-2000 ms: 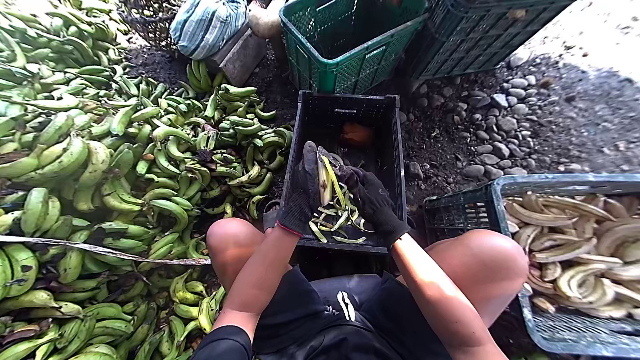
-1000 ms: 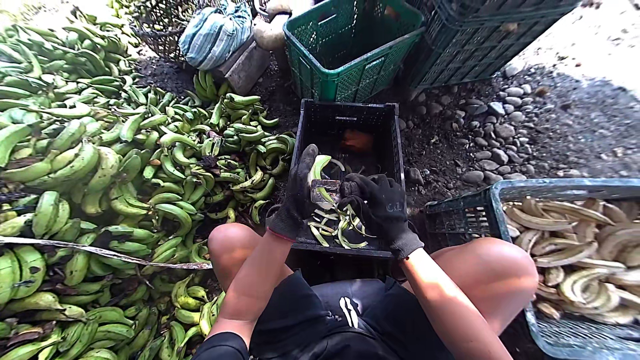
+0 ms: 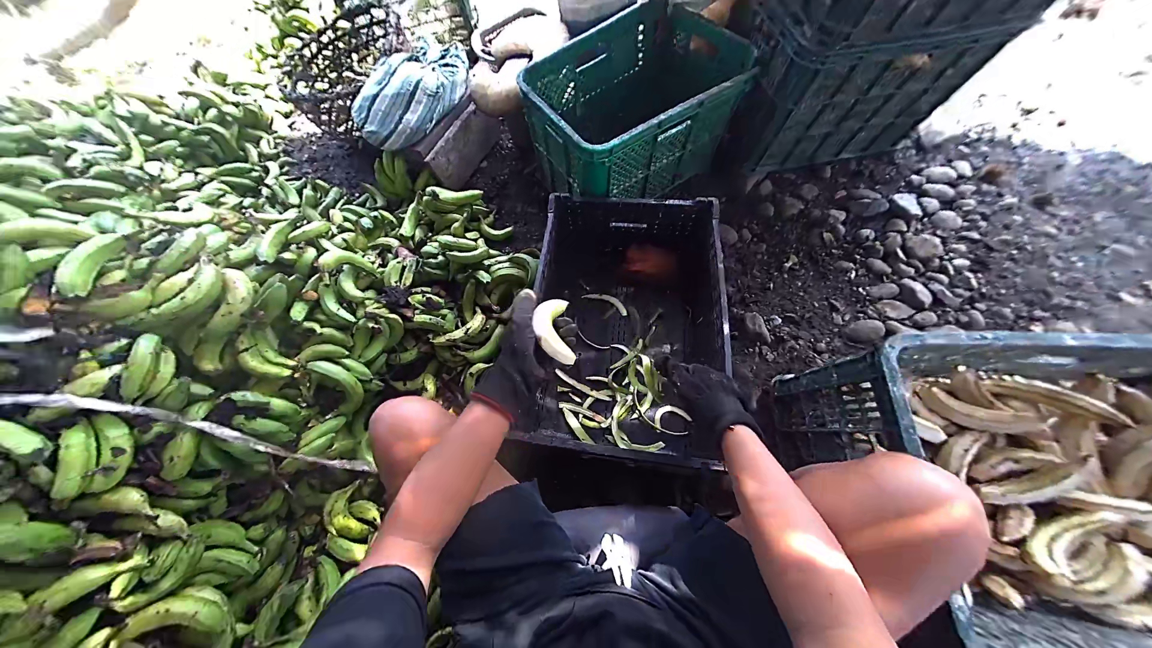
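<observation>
My left hand (image 3: 519, 353), in a dark glove, holds a peeled pale plantain (image 3: 552, 333) above the left side of a black plastic crate (image 3: 723, 333). My right hand (image 3: 711, 393), also gloved, is over the crate's near right part; its fingers are dark against the crate, and whether it holds anything cannot be made out. Between the hands, thin green peel strips (image 3: 639, 387) lie on the crate's floor. A reddish-brown object (image 3: 650, 263) sits at its far end.
Green plantains (image 3: 207, 297) are heaped at the left. A green crate (image 3: 630, 135) and stacked dark crates (image 3: 837, 99) stand beyond. At the right, a crate (image 3: 1035, 344) holds pale peels (image 3: 1062, 468), with stones (image 3: 918, 247) behind it. A striped sack (image 3: 409, 94) sits at the back.
My hands have moved apart, the left hand with the pale plantain to the left side of the crate, the right hand to the right. The plantain showed green skin before and looks pale now.
</observation>
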